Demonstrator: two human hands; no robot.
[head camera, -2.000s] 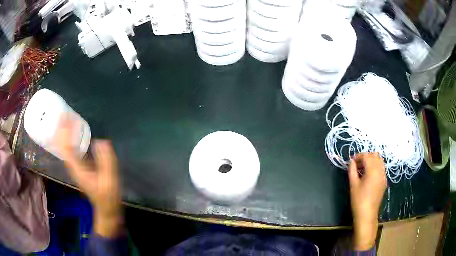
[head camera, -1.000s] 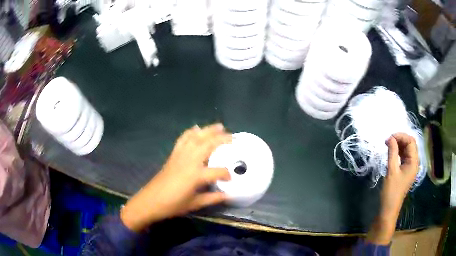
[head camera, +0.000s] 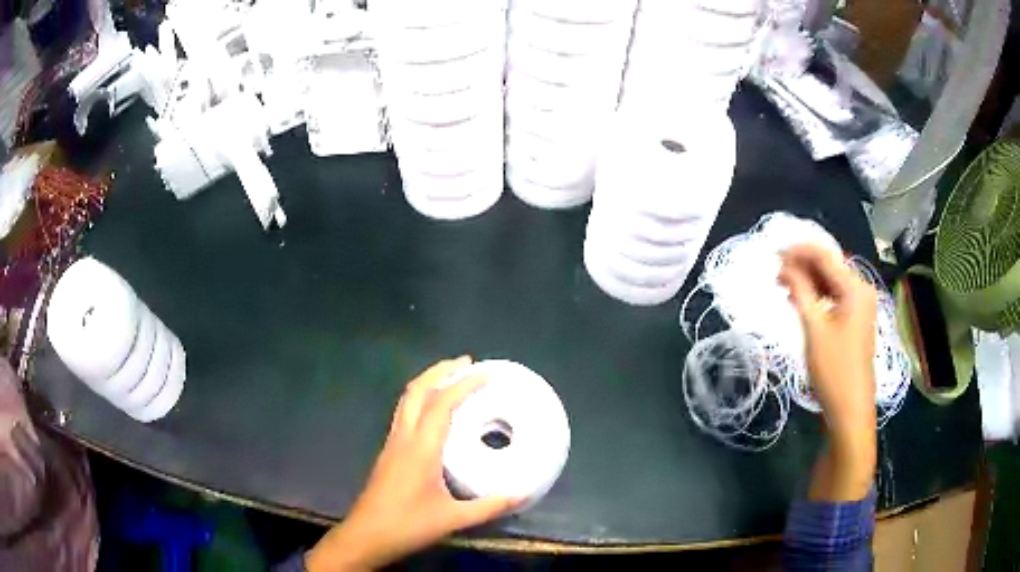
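Note:
A round white housing (head camera: 526, 408) with a dark centre hole lies near the table's front edge. My left hand (head camera: 419, 469) grips it from its left side, thumb at the front and fingers at the back. My right hand (head camera: 830, 318) is over the pile of sealing rings (head camera: 738, 291) at the right, fingertips pinched together and slightly blurred; whether they hold a ring I cannot tell. Thin translucent loops spread left of and below this hand.
A leaning stack of housings (head camera: 654, 223) stands beside the ring pile, with taller white stacks (head camera: 447, 123) behind. A short stack (head camera: 117, 341) is at far left. White bracket-like parts (head camera: 213, 145) lie at the back left. A green fan (head camera: 984, 223) is at the right edge.
My left hand has come from the short stack at left to the housing and closed around it. My right hand has moved from the pile's near edge farther over the pile.

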